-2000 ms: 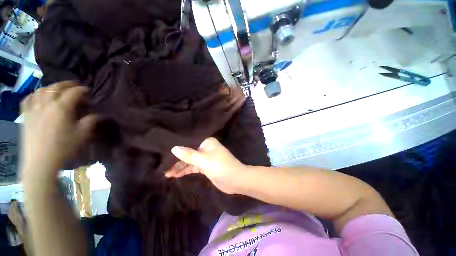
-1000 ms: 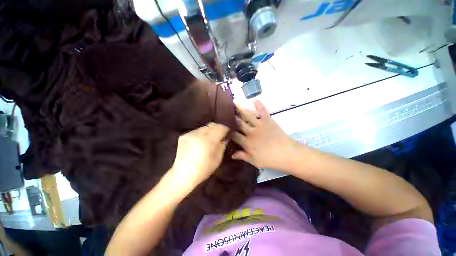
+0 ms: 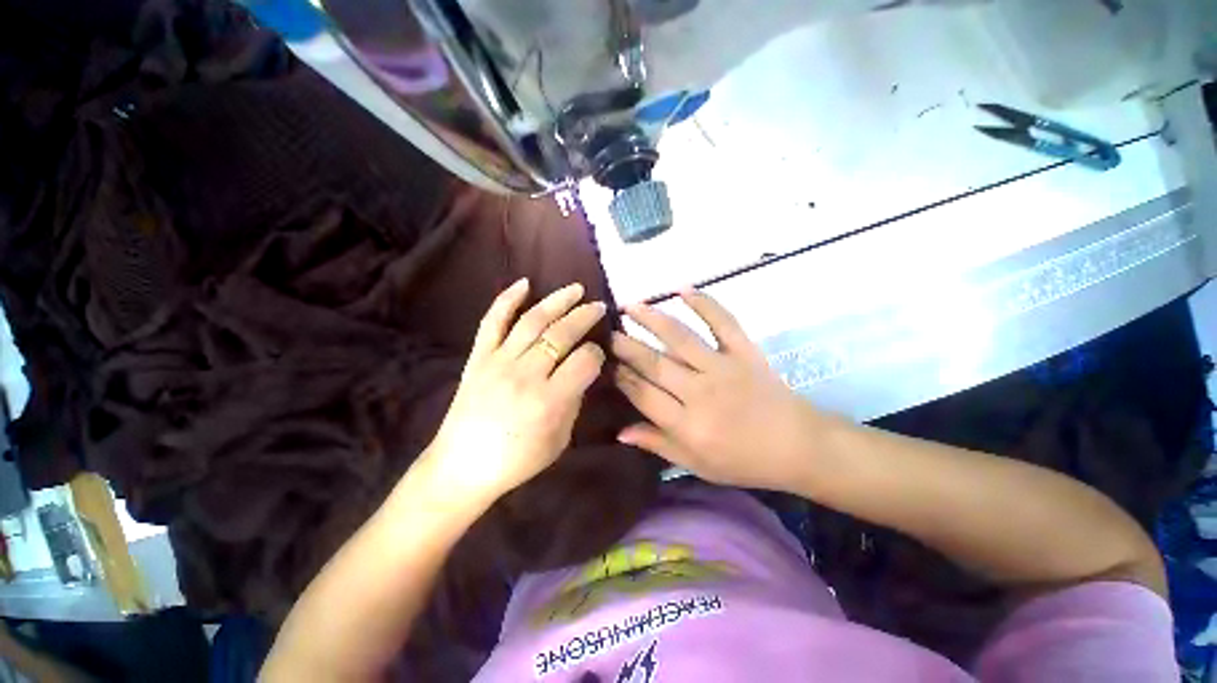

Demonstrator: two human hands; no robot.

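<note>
The dark brown garment (image 3: 267, 307) covers the left of the white machine table in loose folds, its right edge running to the presser foot (image 3: 565, 198). My left hand (image 3: 527, 387) lies palm down on the cloth below the foot, fingers spread, a ring on one finger. My right hand (image 3: 714, 394) lies flat at the cloth's right edge, fingertips on the edge and close to my left fingertips. Neither hand visibly pinches the cloth. The grey ribbed knob (image 3: 642, 211) sits just right of the foot.
The machine head (image 3: 747, 47) fills the top. Teal thread snips (image 3: 1048, 135) lie on the table at the right. A ruler scale (image 3: 1108, 274) runs along the table's front edge. At lower left, a tan strip (image 3: 110, 540) lies on a white surface. Dark cloth lies below the table at right.
The view has moved closer to the machine. My left hand has gone from bunched fingers on the cloth to spread fingers. The cloth lies flatter below the foot.
</note>
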